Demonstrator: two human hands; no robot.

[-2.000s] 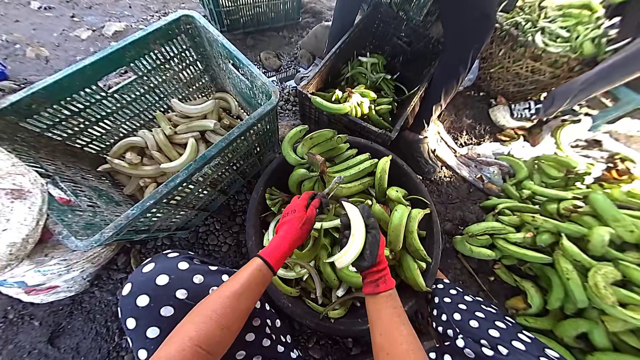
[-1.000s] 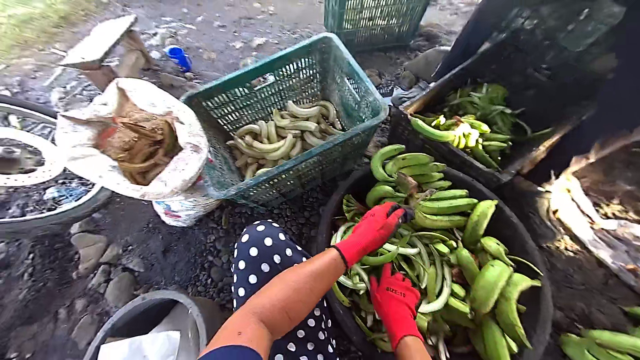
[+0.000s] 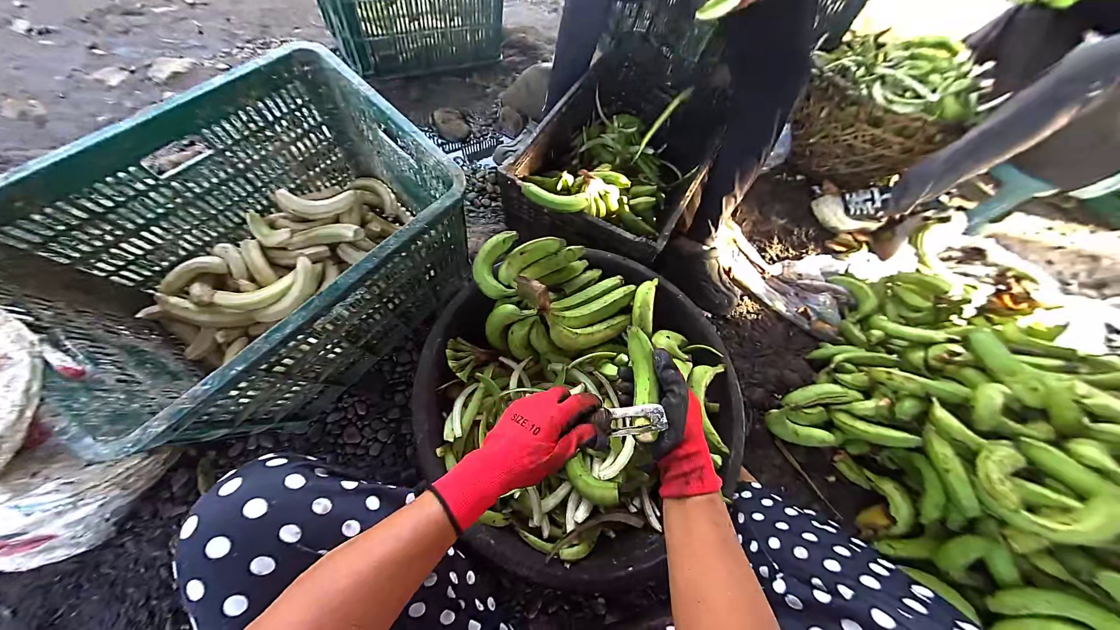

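Observation:
My left hand, in a red glove with dark fingertips, grips a metal peeler over a round black tub. In a matching glove, my right hand holds a green banana upright, its lower end at the peeler's head. Unpeeled green bananas in a bunch lie at the back of the tub, with pale and green peel strips in front. Peeled bananas are heaped in a green plastic crate at the left.
Green bananas are piled on the ground at right. A black crate with bananas and peels stands behind the tub, beside a co-worker's legs. Farther back are a woven basket and another green crate. White sacks sit at left.
A green banana is now in my right hand; one second ago that hand was low among the peels. A pale peeled banana was in it two seconds ago. The view has swung left and back.

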